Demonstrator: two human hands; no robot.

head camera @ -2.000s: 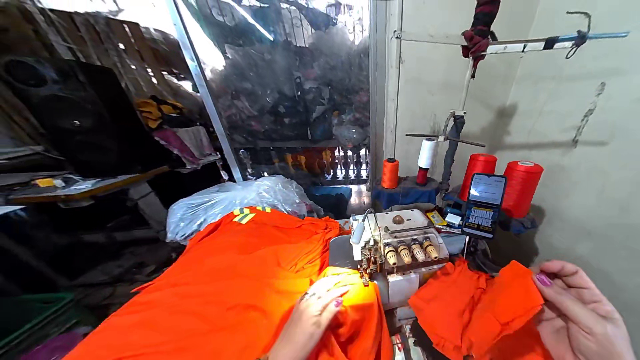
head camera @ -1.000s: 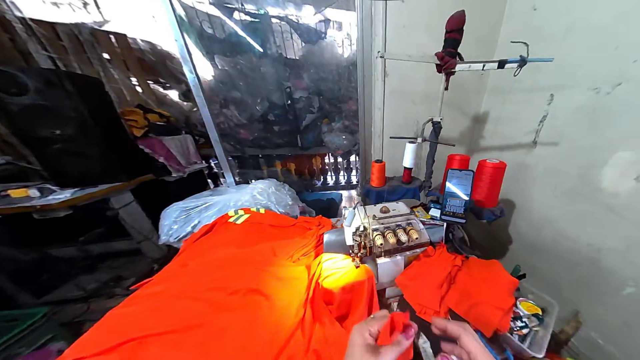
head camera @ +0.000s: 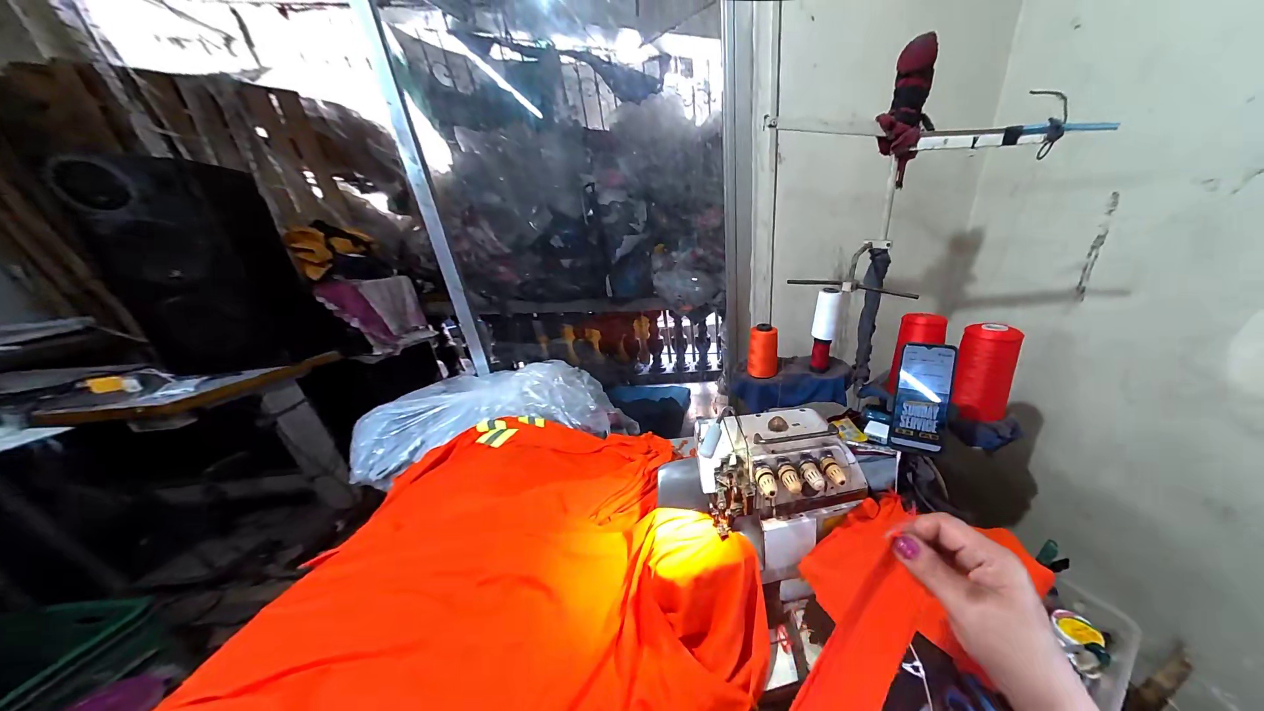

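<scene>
A white overlock sewing machine (head camera: 780, 464) with several tension dials stands at the centre right. To its left a large orange fabric garment (head camera: 474, 573) with yellow-and-grey striped patches lies spread, its right fold up against the needle area under a bright lamp glow. My right hand (head camera: 968, 583) pinches an orange fabric strip (head camera: 864, 642) between thumb and forefinger, right of the machine. More orange fabric pieces (head camera: 849, 563) lie behind and beside that hand. My left hand is out of the frame.
Orange thread cones (head camera: 987, 370), a white thread cone (head camera: 828, 314) and a propped smartphone (head camera: 923, 395) stand behind the machine. A plastic bin (head camera: 1116, 632) of small items sits at right. A clear plastic bag (head camera: 484, 405) lies behind the garment. A black loudspeaker (head camera: 188, 257) stands at left.
Both hands were together near the bottom edge one second ago, at a piece of orange fabric. My right hand is now higher and further right with a strip; my left hand has left the view.
</scene>
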